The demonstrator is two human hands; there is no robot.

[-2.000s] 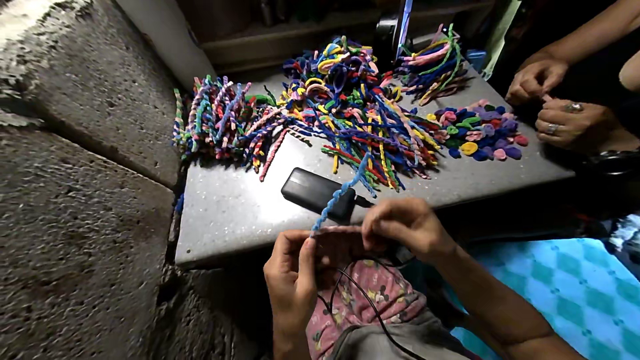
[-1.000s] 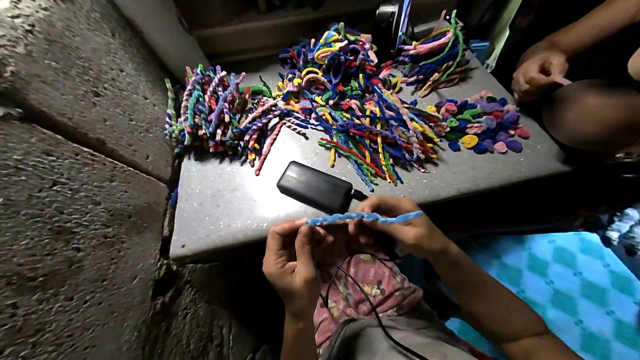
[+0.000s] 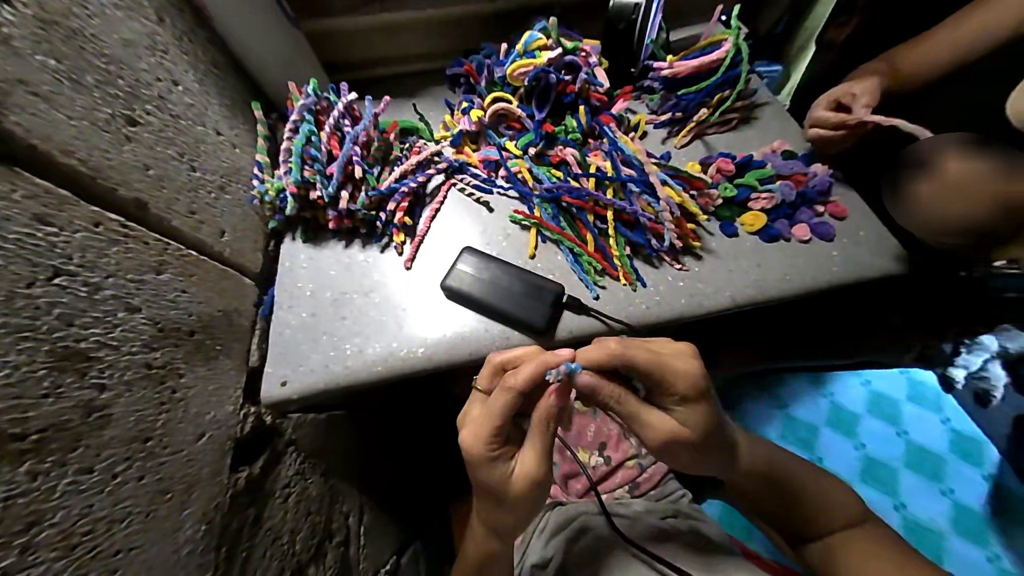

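A blue and pale fuzzy twisted cord [image 3: 563, 372] is pinched between my two hands, with only a short bit showing at the fingertips. My left hand [image 3: 512, 432], a ring on one finger, grips it from the left. From the right, my right hand [image 3: 660, 404] closes on it with thumb and forefinger; the rest of the cord is hidden by the fingers. Beyond my hands, a heap of multicoloured fuzzy twisted cords [image 3: 592, 192] lies on the grey speckled tabletop [image 3: 360, 320]. More twisted cords [image 3: 320, 160] are piled at its left.
A black power bank [image 3: 502, 290] with a cable lies near the table's front edge. Small coloured fuzzy pieces [image 3: 752, 222] are at the right. Another person's hand [image 3: 844, 112] holds a pink strip. A rough stone wall [image 3: 120, 336] borders the left side.
The blue cord stood upright from my left fingers, then lay stretched between both hands; now it is mostly hidden in them. My hands have come together.
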